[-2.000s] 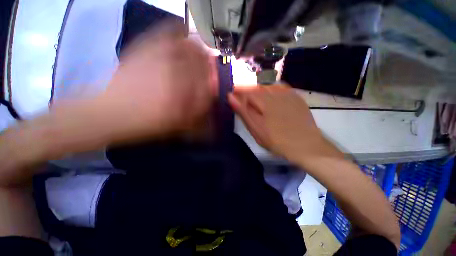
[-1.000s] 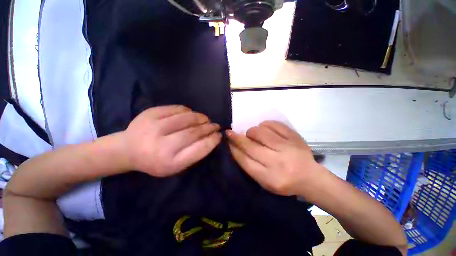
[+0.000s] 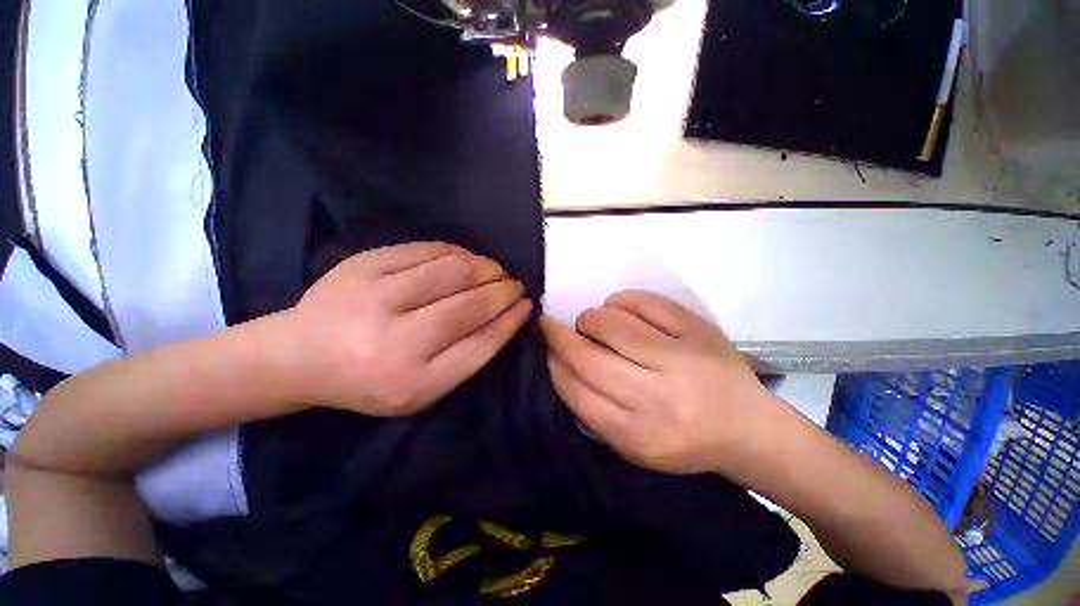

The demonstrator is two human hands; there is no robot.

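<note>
A black fabric panel (image 3: 391,142) lies flat under the presser foot (image 3: 514,57), its right edge running straight down toward me. My left hand (image 3: 409,329) lies on the panel, its fingertips pinching the seam edge. My right hand (image 3: 663,379) meets it from the right, its thumb and fingers at the same edge. The fingertips of both hands nearly touch. A white fabric panel (image 3: 148,178) with a dark stitched edge lies to the left of the black one. The lower black fabric hangs over my lap and is hard to tell from my black top.
A black pad (image 3: 817,89) lies right of the machine head, with a thin pale stick (image 3: 944,89) at its edge and metal loops at its top. The white table (image 3: 829,278) ends in a grey front edge. A blue plastic basket (image 3: 924,438) stands below at right.
Since two seconds ago, both hands have come nearer to me and the black panel lies spread under the machine. Over the last second the hands have barely moved, still at the edge.
</note>
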